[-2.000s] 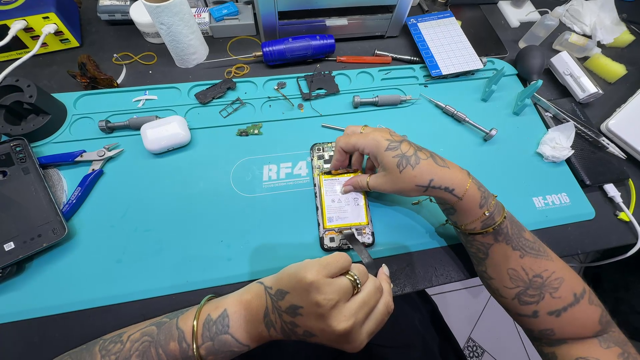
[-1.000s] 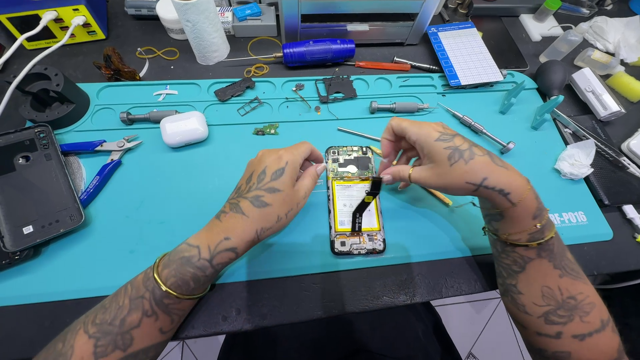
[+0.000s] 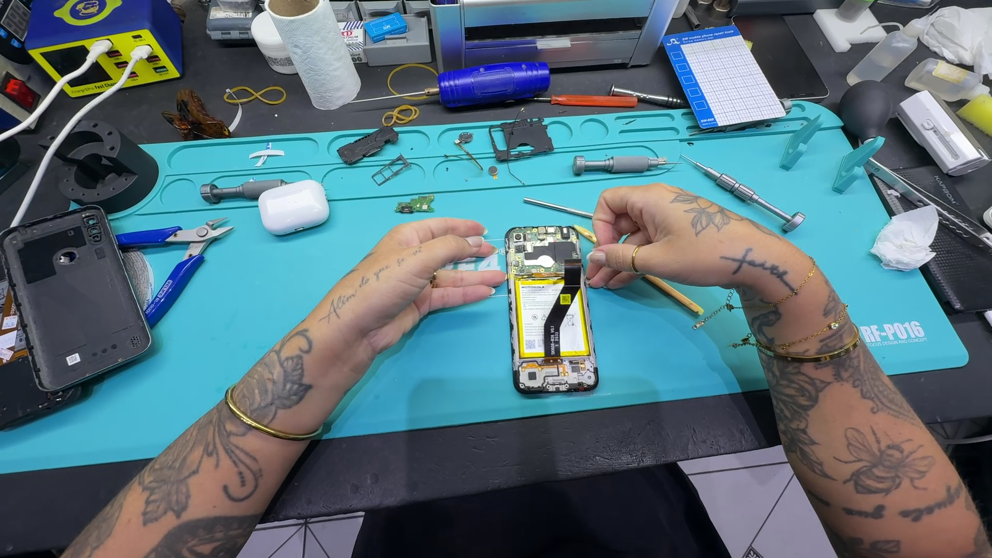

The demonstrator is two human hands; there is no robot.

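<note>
An opened smartphone (image 3: 514, 372) lies on the teal silicone mat (image 3: 434, 387), its circuit board (image 3: 527, 240) and battery (image 3: 531, 302) exposed. A black flex cable (image 3: 559, 310) runs over the battery, from the phone's bottom part up to the circuit board. My left hand (image 3: 434, 271) is at the phone's left edge, fingers apart, holding nothing. On the other side my right hand (image 3: 635, 240) has thumb and fingertips close together beside the phone's right edge; whether something small is between them cannot be told. Under that hand lie a thin metal tool (image 3: 554, 207) and a yellowish stick (image 3: 674, 296).
Flush cutters (image 3: 182, 260), a white earbud case (image 3: 293, 208) and a phone back cover (image 3: 77, 310) are at the left. Screwdrivers (image 3: 620, 164) and small phone parts (image 3: 523, 139) lie along the mat's back. Tweezers (image 3: 930, 201) and a crumpled tissue (image 3: 905, 239) are at the right.
Two seconds ago my left hand held a flat tool at the phone's bottom; it is now beside the phone. The black flex cable has come to lie over the battery. My right hand has moved off the battery.
</note>
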